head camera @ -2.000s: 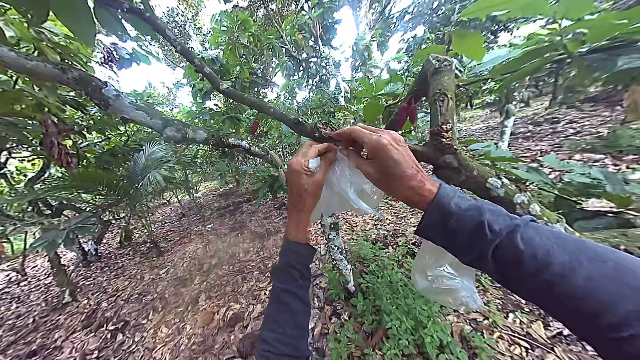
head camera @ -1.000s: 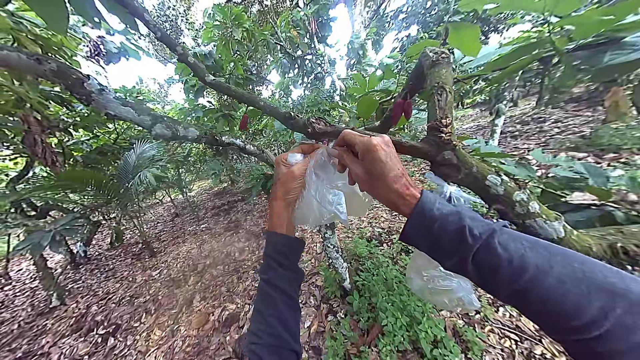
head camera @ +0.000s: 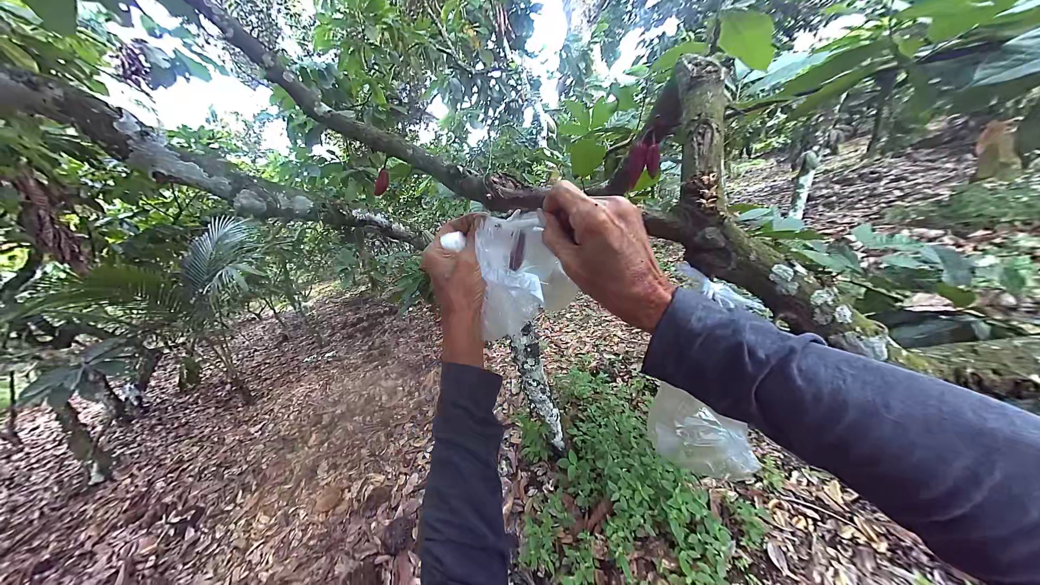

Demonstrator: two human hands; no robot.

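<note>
Just below a cacao tree branch, both my hands pinch the top edge of a clear plastic bag. My left hand grips its left side, and a small white thing shows between the fingers. My right hand is closed on its right side, close to the branch. A dark, narrow shape shows in the bag's opening; what it is I cannot tell. A second clear plastic bag hangs below my right forearm, its upper part partly hidden by the sleeve.
Small red cacao pods hang beside an upright cut stub. Another red pod hangs left of my hands. A thick lichen-spotted limb slopes down right. Green undergrowth and a thin trunk stand below, among leaf litter.
The bag between my hands is spread wider than two seconds ago, when my hands were closer together against the branch. My left hand now sits farther from my right.
</note>
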